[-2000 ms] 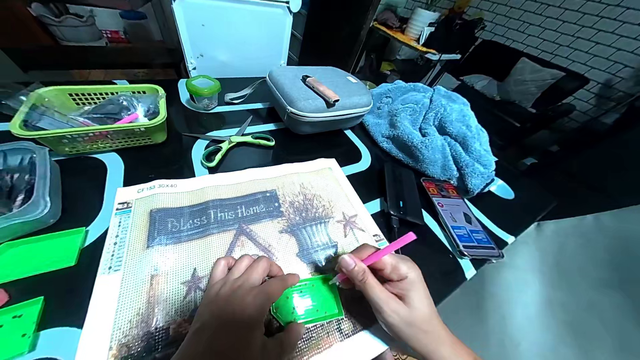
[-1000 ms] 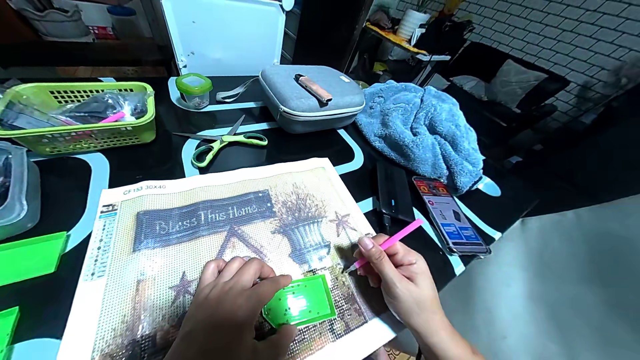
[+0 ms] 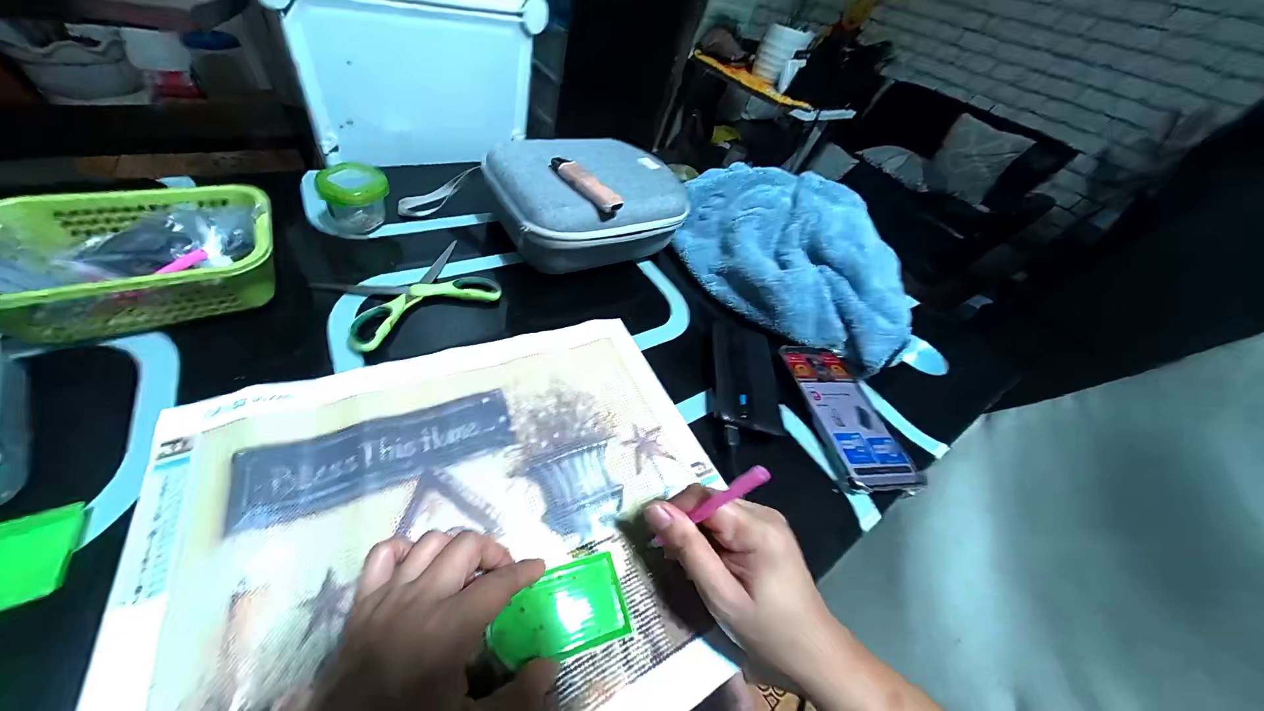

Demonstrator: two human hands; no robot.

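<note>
A diamond painting canvas [image 3: 375, 494] with a printed sign, a potted plant and stars lies on the black table. My left hand [image 3: 434, 612] rests on its lower part and grips a small bright green plastic tray [image 3: 573, 607] between thumb and fingers. Small dark specks show in the tray. My right hand [image 3: 741, 573] holds a pink applicator pen [image 3: 731, 494] between thumb and index finger, to the right of the tray. The pen's tip is over or on the canvas beside dark textured rows; whether it touches cannot be told.
Behind the canvas are green-handled scissors [image 3: 425, 293], a lidded jar [image 3: 354, 197], a grey zip case [image 3: 588, 212] and a blue fluffy cloth [image 3: 795, 257]. A phone [image 3: 854, 420] and a black power bank [image 3: 746, 380] lie right. A green basket [image 3: 138, 296] and another green tray [image 3: 38, 555] stand left.
My right hand with the pen has moved from the green tray to the canvas at its right. The left hand still holds the tray.
</note>
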